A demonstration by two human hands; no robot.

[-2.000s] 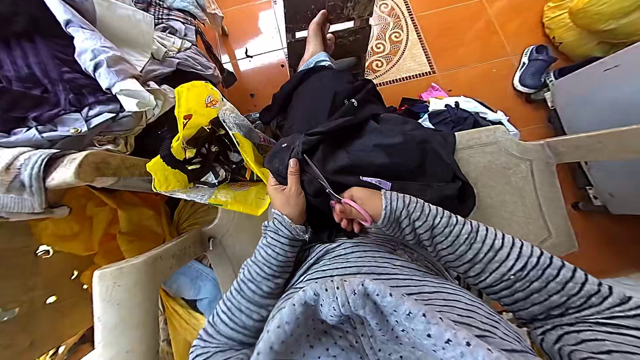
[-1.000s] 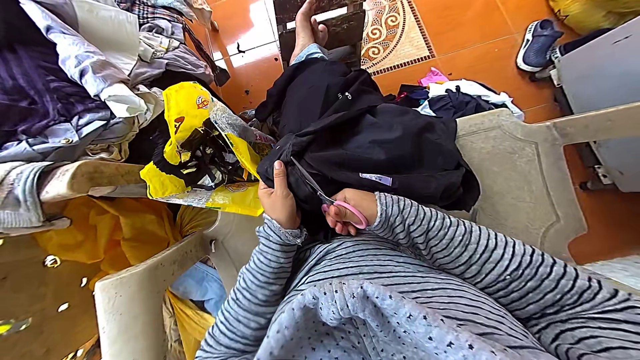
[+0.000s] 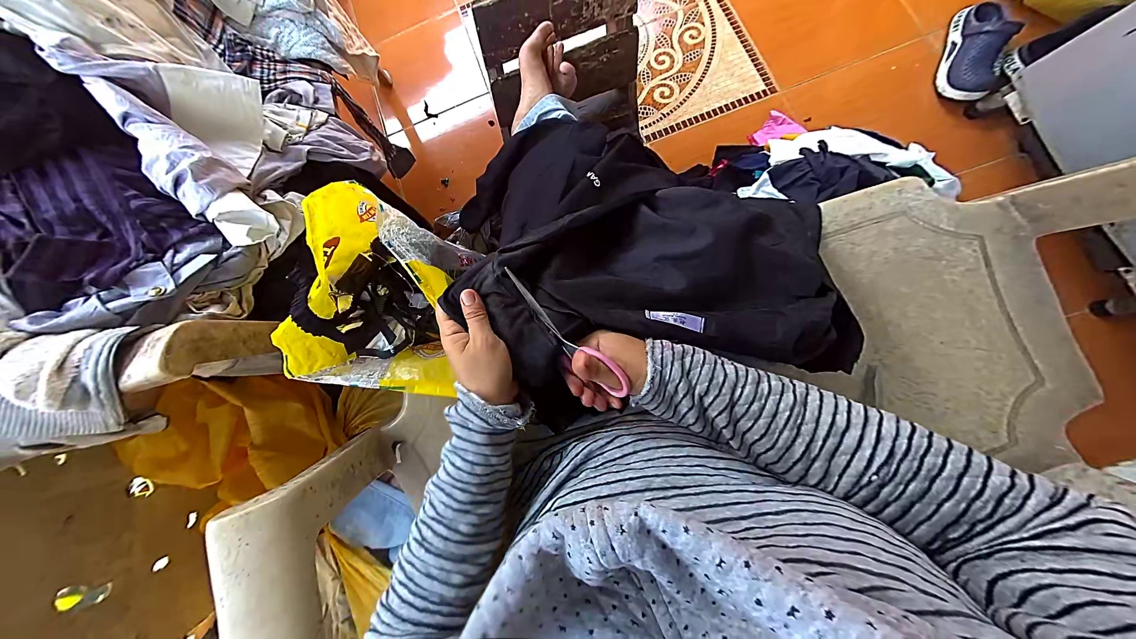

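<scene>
A black garment (image 3: 710, 257) with a small label lies across the lap. My left hand (image 3: 479, 351) grips a bunched edge of it, thumb on top. My right hand (image 3: 608, 368) holds scissors (image 3: 537, 311) by their pink handles. The blades point up and left and lie against the black cloth just right of my left hand; whether cloth is between them I cannot tell. Beside my left hand is a yellow plastic bag (image 3: 342, 231), its mouth wide, with dark scraps inside.
Piled clothes (image 3: 98, 213) fill the left side, near a plastic chair's armrest (image 3: 293, 515). A pale chair seat (image 3: 932, 311) is at the right. More clothes (image 3: 834, 164) lie beyond it, with a shoe (image 3: 972, 53) at the upper right. Mustard cloth (image 3: 240, 435) hangs at the lower left.
Both hands keep their hold, on the garment and on the scissors. The scissors and hands have shifted only slightly against the cloth.
</scene>
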